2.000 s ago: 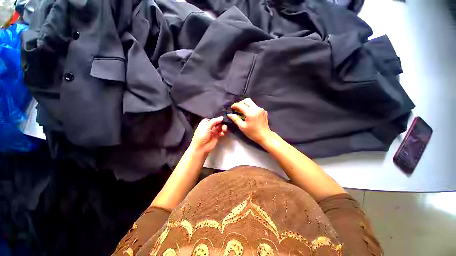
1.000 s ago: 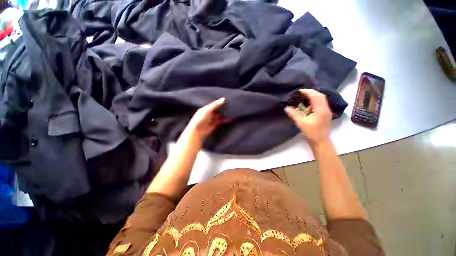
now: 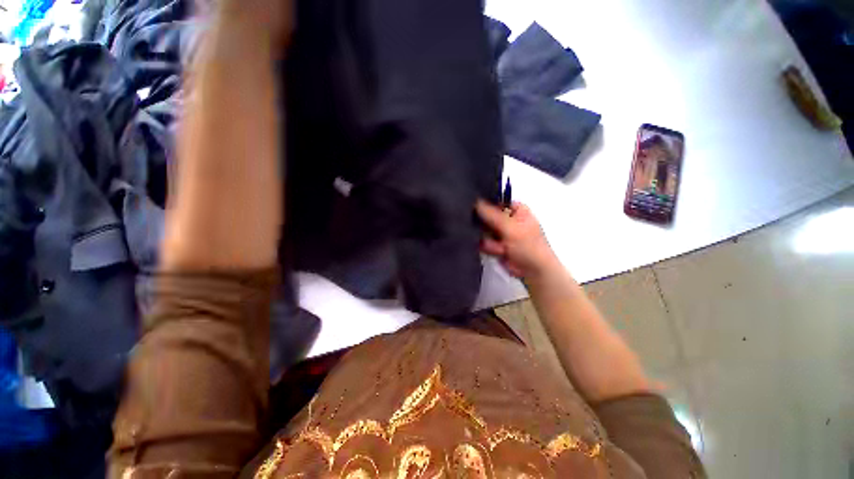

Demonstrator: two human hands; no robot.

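A dark suit jacket (image 3: 403, 122) hangs lifted in front of me, its lower part blurred and coming down close to my brown top. A small pale label (image 3: 343, 187) shows on it. My left forearm rises along the jacket's left side to the top edge; my left hand is cut off there. My right hand (image 3: 518, 241) is at the jacket's right edge, its fingertips touching the cloth. A dark pointed tool, seemingly thread snips (image 3: 507, 192), sticks up from my right hand; its body is mostly hidden.
Another jacket (image 3: 89, 253) with buttons and a pocket flap lies heaped at the left. Dark sleeves (image 3: 548, 131) lie beyond my right hand. A lit smartphone (image 3: 655, 175) and a brownish banana (image 3: 810, 98) lie on the white table (image 3: 721, 178) at the right. Blue plastic shows at the left edge.
My left hand has gone up out of the picture, and the jacket, flat before, is now lifted. My right hand has moved left from the sleeve end to the jacket's edge.
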